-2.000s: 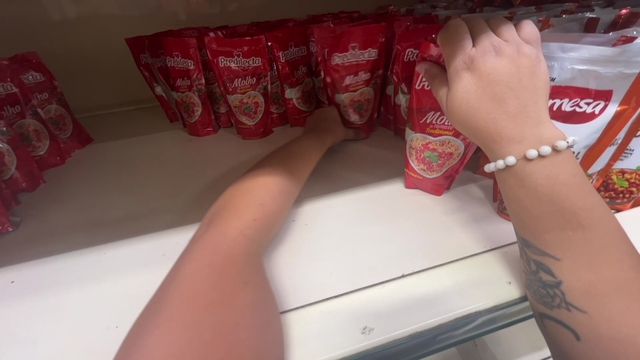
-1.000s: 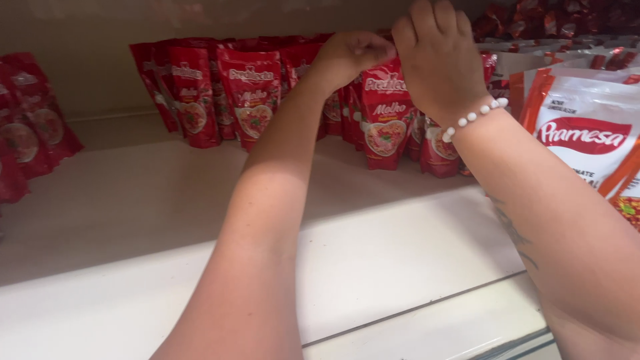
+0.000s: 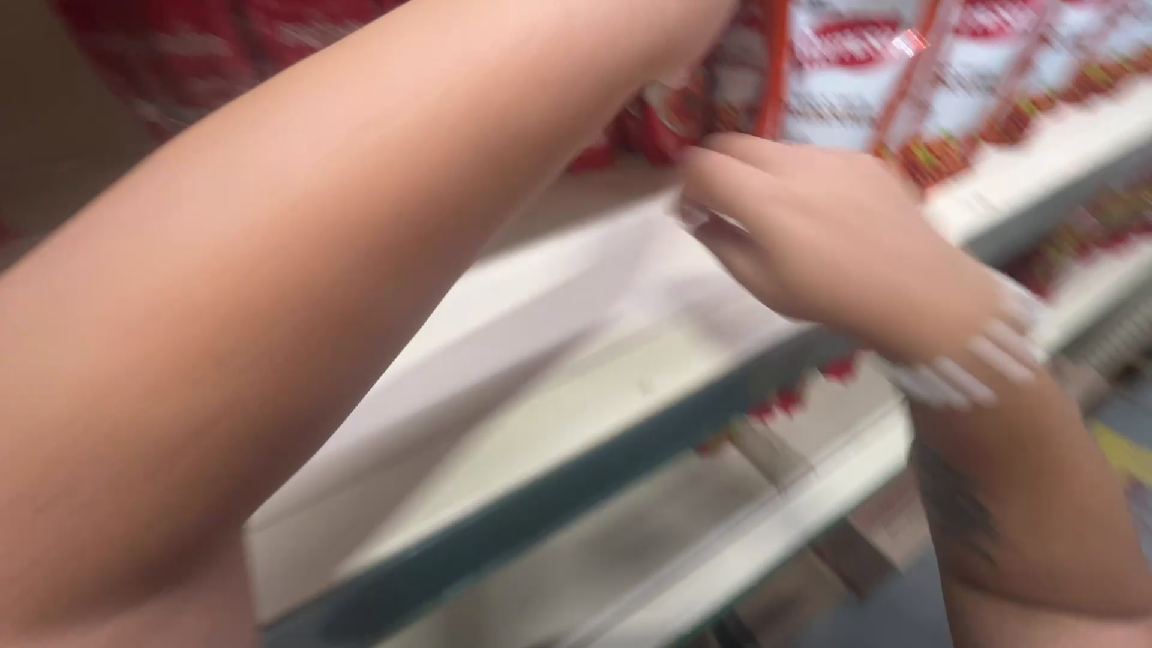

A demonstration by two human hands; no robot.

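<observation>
Motion blurs the head view. My left forearm crosses the upper left and the wrist reaches the top edge; my left hand is out of the picture or hidden there, near the red pouches. My right hand [image 3: 810,225], with a white bead bracelet [image 3: 981,360] at the wrist, hangs over the front of the white shelf [image 3: 558,396], its fingers curled and pointing left. Nothing can be made out for certain between those fingers. Just beyond them stand red sauce pouches [image 3: 666,121], beside white and orange pouches [image 3: 846,81].
Further red pouches [image 3: 202,58] stand at the back left, behind my left arm. A dark green edge strip [image 3: 540,486] runs along the shelf front. Beneath it is a lower shelf [image 3: 837,459] with some red packs, and a floor with a yellow mark [image 3: 1125,454] shows at right.
My right hand has come down from the tops of the red pouches to the shelf's front. The left arm now reaches farther across to the right. The view has tilted and swung right.
</observation>
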